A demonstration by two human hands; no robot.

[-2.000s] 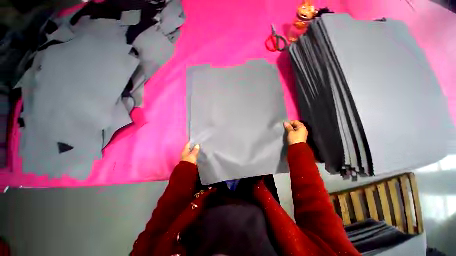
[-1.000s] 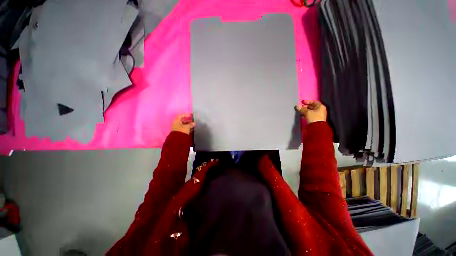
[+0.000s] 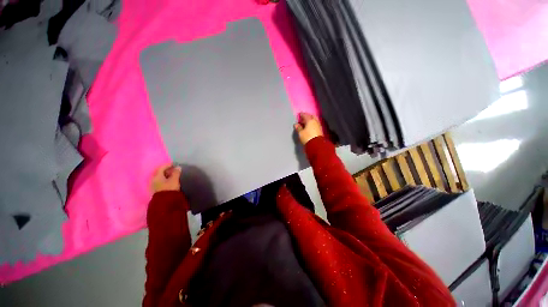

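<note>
A grey cut panel (image 3: pixel 222 108) with a notched far edge lies in front of me on the pink table cover (image 3: pixel 114 174). Its near edge reaches over the table's front edge. My left hand (image 3: pixel 166 178) holds its left side near the near corner. My right hand (image 3: pixel 309 128) holds its right side, thumb and fingers pinched at the edge. The panel looks flat.
A thick stack of grey panels (image 3: pixel 426 66) with dark layered edges stands right of the panel. A heap of irregular grey pieces (image 3: pixel 27 132) lies at the left. A wooden pallet (image 3: pixel 414 168) and floor stacks of panels (image 3: pixel 447 231) are at the lower right.
The panel, bent near its near edge two seconds ago, now looks flat. The view has turned, so table, stack and panel appear tilted and shifted left. Both hands keep hold of the panel's sides.
</note>
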